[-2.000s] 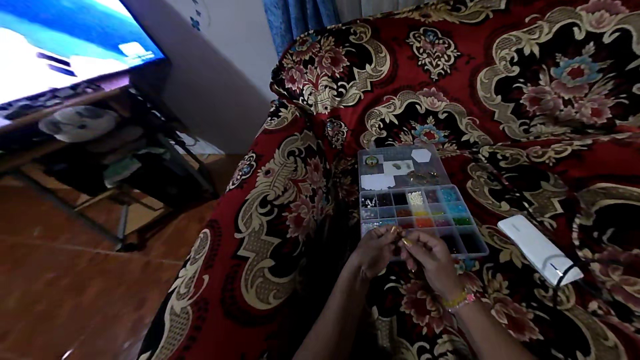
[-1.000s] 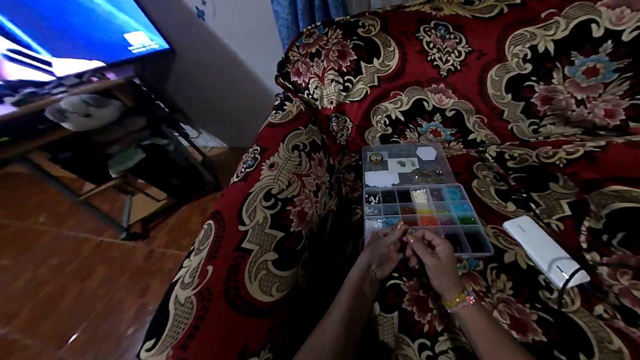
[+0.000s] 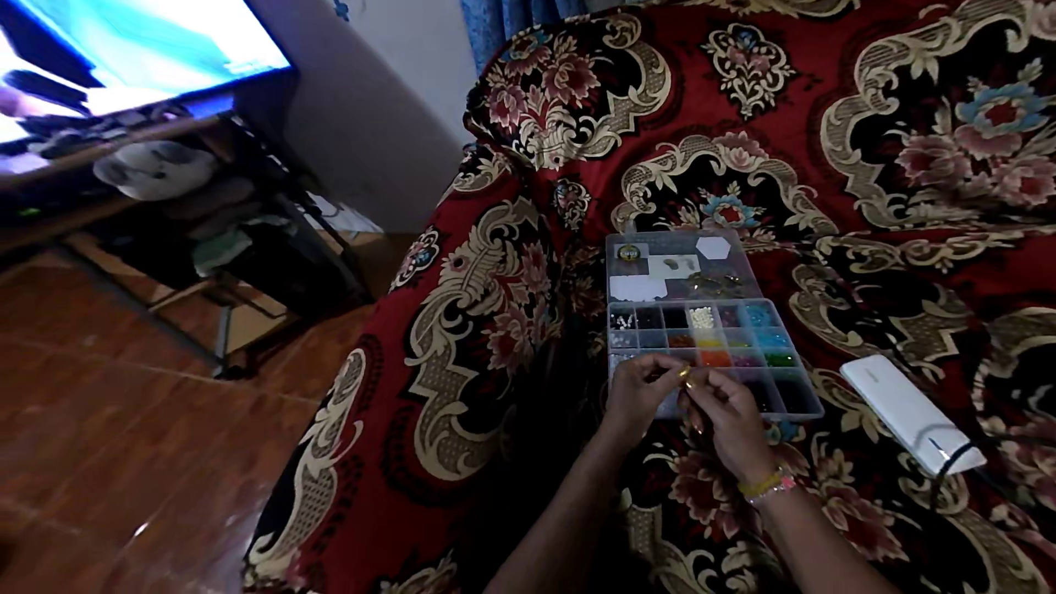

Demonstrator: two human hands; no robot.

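Observation:
My left hand [image 3: 639,398] and my right hand [image 3: 724,417] meet fingertip to fingertip over the near edge of a clear plastic bead organizer [image 3: 813,410]. A tiny yellow-gold piece [image 3: 685,373] is pinched between the fingertips of both hands; its exact kind is too small to tell. Small beads sorted by colour lie in the organizer's compartments, among them cream beads [image 3: 702,318], orange beads [image 3: 715,359] and green beads [image 3: 780,360]. The lid [image 3: 747,268] lies folded back, with white paper pieces and small metallic items on it. Beaded bracelets [image 3: 769,487] circle my right wrist.
A white power bank [image 3: 907,412] with a dark cable lies to the right on the flower-patterned sofa cover [image 3: 495,330]. At the left a stand [image 3: 223,338] holds a lit television [image 3: 181,49], with a plush toy [image 3: 157,169] below the screen.

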